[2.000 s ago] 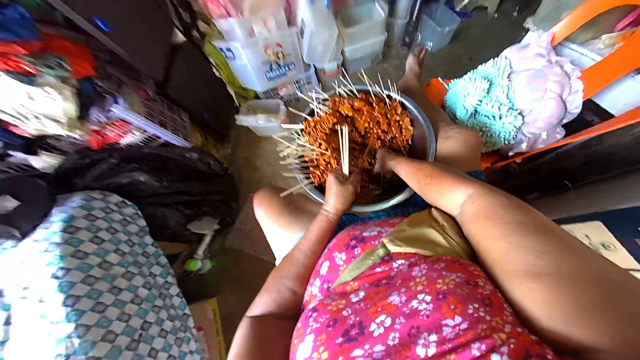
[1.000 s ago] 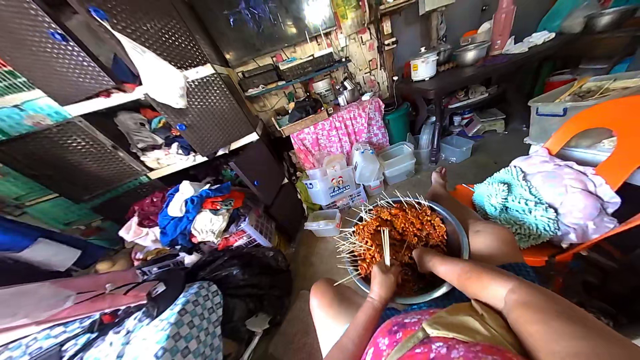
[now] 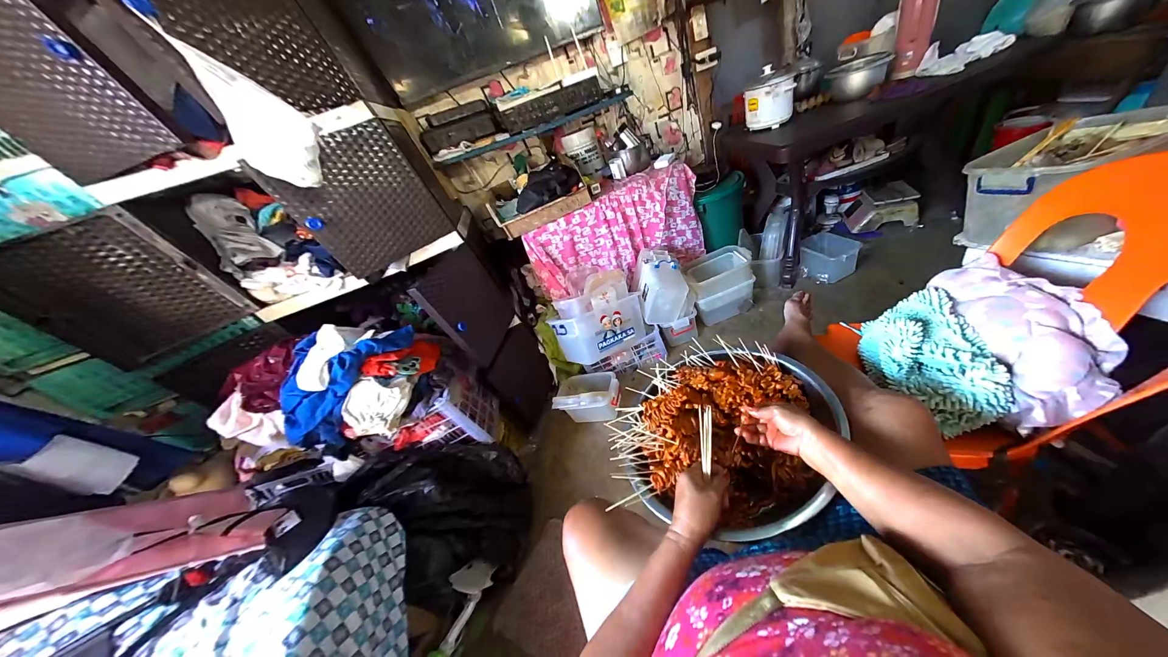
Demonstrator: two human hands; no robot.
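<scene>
A wide metal basin point(image 3: 835, 411) rests between the person's legs, filled with red-brown sauced meat pieces point(image 3: 680, 415). Thin wooden skewers point(image 3: 632, 444) stick out along its left and far rim, their other ends in the meat. My left hand point(image 3: 701, 502) is over the near left part of the basin, closed around a small bundle of bare wooden skewers point(image 3: 705, 441) that point away from me. My right hand point(image 3: 776, 429) is above the meat at the right, palm partly up, fingers bent near the pieces; whether it holds a piece is unclear.
Plastic containers point(image 3: 721, 274) stand on the floor beyond the basin, with a small lidless tub point(image 3: 587, 398) at its left. An orange chair point(image 3: 1127, 237) with a teal and lilac cushion point(image 3: 1031, 347) is at the right. Piled clothes point(image 3: 338, 374) and a black plastic bag point(image 3: 447, 511) lie left.
My right hand has risen out of the meat, where its fingers were buried, and now shows its palm. My left hand still holds the skewers. The view has tilted up since two seconds ago.
</scene>
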